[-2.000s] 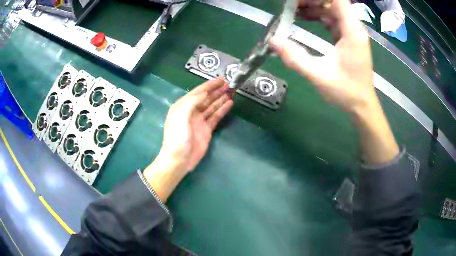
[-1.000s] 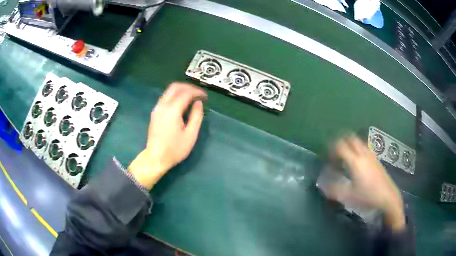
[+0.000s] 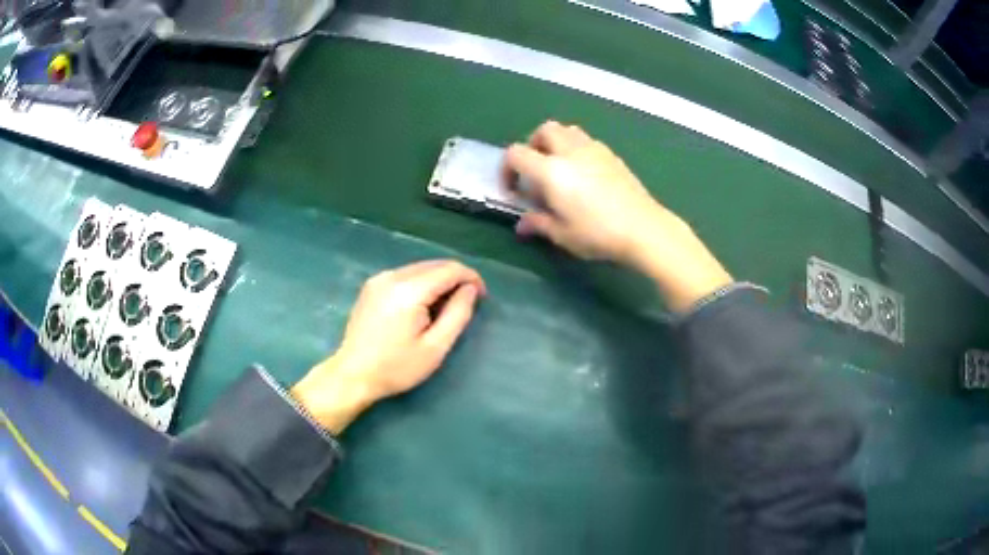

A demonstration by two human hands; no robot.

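Note:
A plain silver flat plate (image 3: 480, 169) lies on top of the three-ring part on the green belt. The part's dark, thicker edge (image 3: 473, 204) shows below it, and its rings are hidden. My right hand (image 3: 586, 195) holds the plate's right portion from above, with fingers and thumb at its edges, and covers that end. My left hand (image 3: 407, 323) rests on the bench edge below, with its fingers curled together. It touches neither part, and nothing is seen in it.
Several three-ring top plates (image 3: 132, 309) lie side by side at left. Another three-ring part (image 3: 855, 300) lies on the belt at right. A machine frame with a red emergency-stop button (image 3: 146, 138) stands at upper left. A metal rail (image 3: 607, 90) runs behind.
My right hand has moved from the lower right to the part, and the plain plate now covers the rings. My left hand has moved down and right. Ringed parts now show inside the machine frame.

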